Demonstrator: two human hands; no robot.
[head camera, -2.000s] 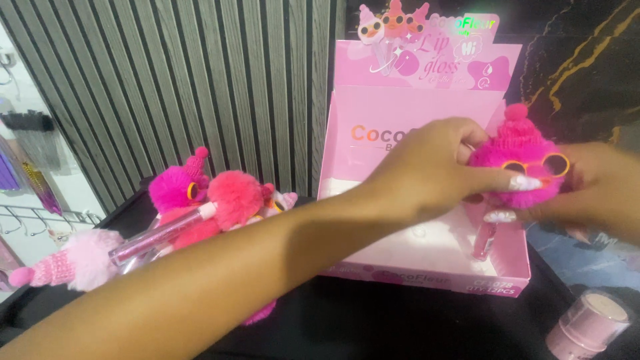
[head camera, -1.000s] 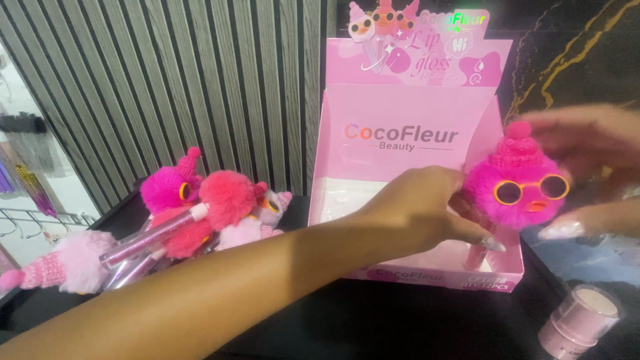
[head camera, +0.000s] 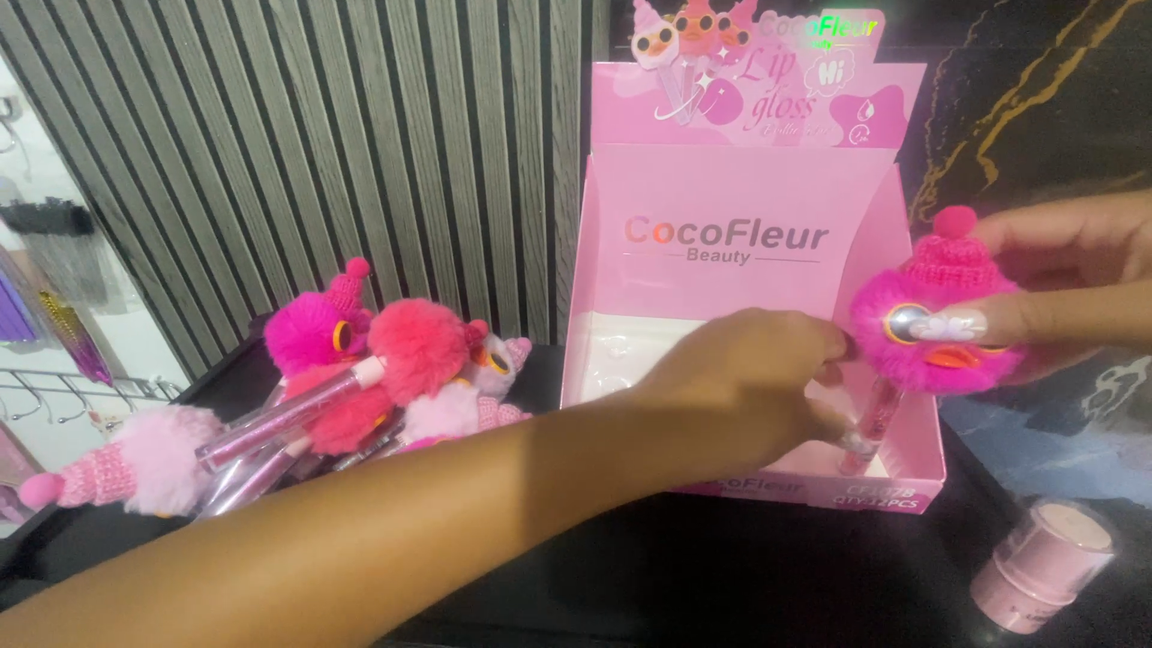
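A pink cardboard lip gloss display box stands open with a white insert at its bottom. At its front right corner a lip gloss tube stands in the box, topped by a magenta pompom bird head with a knitted hat and round glasses. My right hand grips the pompom head, thumb across its glasses. My left hand reaches over the box with its fingertips at the tube. Several more pompom lip glosses in magenta, coral and pale pink lie piled at the left.
A pink cylindrical container with a clear cover stands at the lower right of the black surface. Behind are a grey slatted panel and a dark marbled surface. Metal hooks and packaged goods hang at the far left.
My right hand, apart from the pompom head one second ago, has closed on it. My left hand has moved from beside the head down to the tube.
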